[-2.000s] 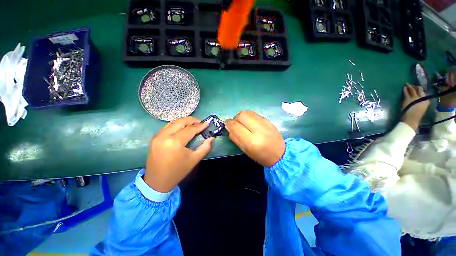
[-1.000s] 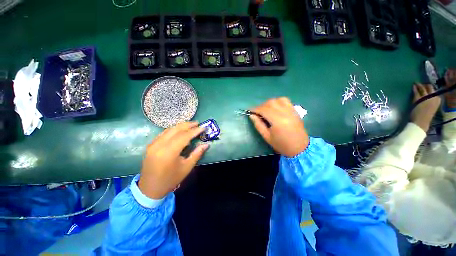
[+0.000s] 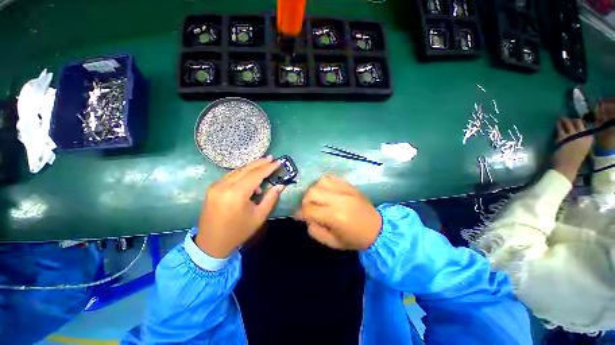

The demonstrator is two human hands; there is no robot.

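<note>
My left hand (image 3: 234, 209) holds a small black electronic housing (image 3: 286, 171) in its fingertips, just right of and below the screw dish (image 3: 233, 133). My right hand (image 3: 339, 213) is to the right of the housing, near the bench edge. It is blurred, its fingers are curled, and I cannot tell whether anything is in them. The dark tweezers (image 3: 352, 155) lie on the green mat beyond my right hand. The orange screwdriver (image 3: 290, 17) hangs over the black parts tray (image 3: 284, 91), cut off by the top edge.
A dark blue bin (image 3: 135, 101) of small metal parts and a white crumpled cloth (image 3: 36, 121) are at the left. A white scrap (image 3: 399, 151) lies right of the tweezers. Loose metal pins (image 3: 499, 140) lie further right, near another person's hands (image 3: 572, 147). More trays (image 3: 450, 52) stand at upper right.
The tweezers were in my right hand one second ago and now lie on the mat. My right hand has moved left and closer to me. The orange screwdriver has swung back into view over the tray.
</note>
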